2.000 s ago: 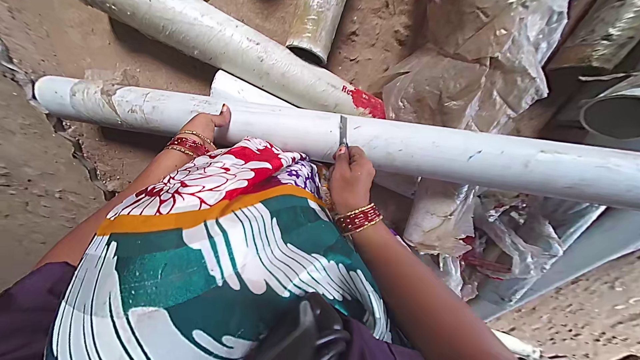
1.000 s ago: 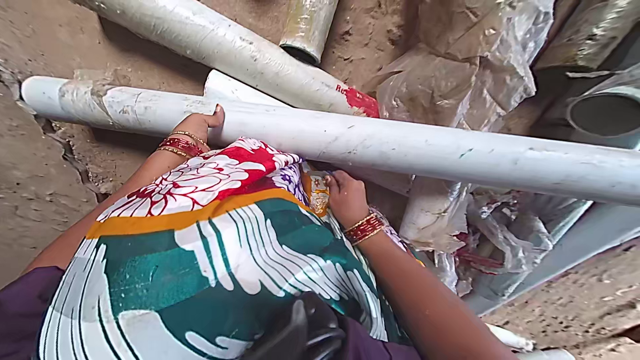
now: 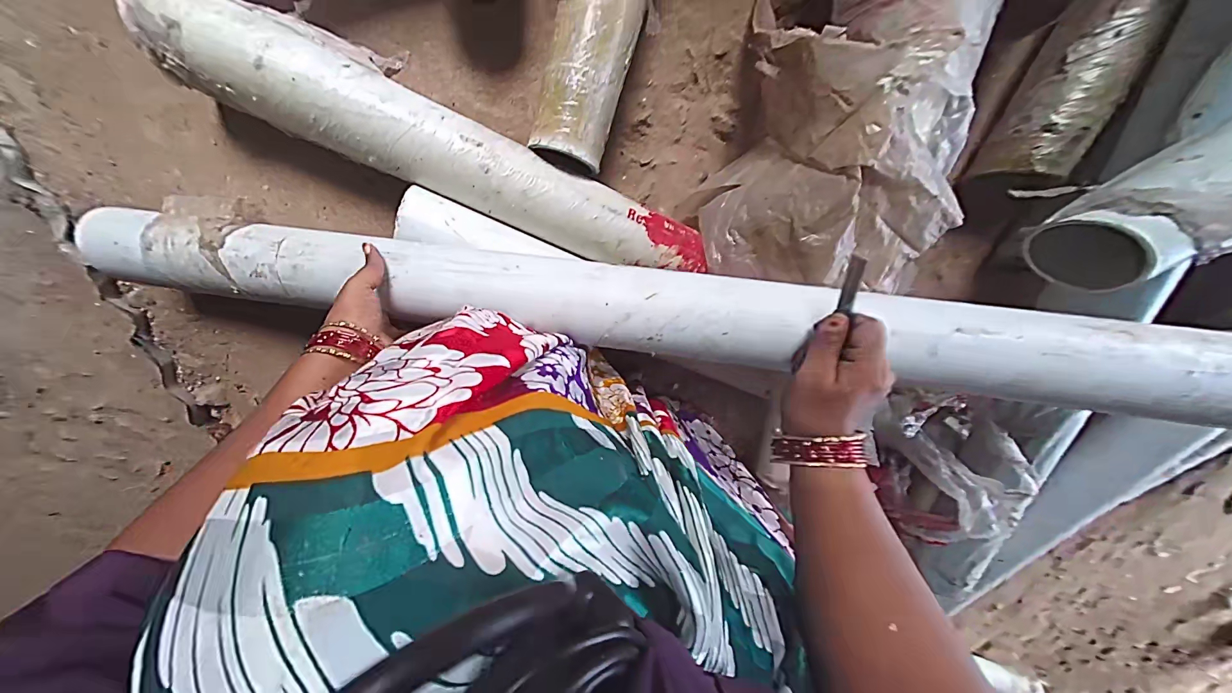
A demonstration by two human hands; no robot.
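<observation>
A long pale plastic-looking pipe (image 3: 616,306) lies crosswise over my lap, with worn tape-like film near its left end. My left hand (image 3: 362,300) grips the near side of this pipe, thumb on top, fingers hidden beneath it. In my right hand (image 3: 839,371) is a narrow flat metal strip or blade (image 3: 852,284), held upright in the fist against the pipe's near side, its tip over the pipe. The rest of the strip is hidden in the fist. Patterned cloth (image 3: 500,481) covers my lap just below the pipe.
Beyond the pipe lie a thicker pipe with a red-marked end (image 3: 433,144), a short film-wrapped tube (image 3: 587,87) and crumpled clear plastic (image 3: 847,144). Open-ended tubes (image 3: 1107,241) lie at the right. Cracked earthen ground (image 3: 58,385) is at the left. A black object (image 3: 539,635) shows at the bottom.
My right hand has moved right along the pipe, away from my lap. The strip, out of sight one second ago, shows again. My left hand stays on the pipe.
</observation>
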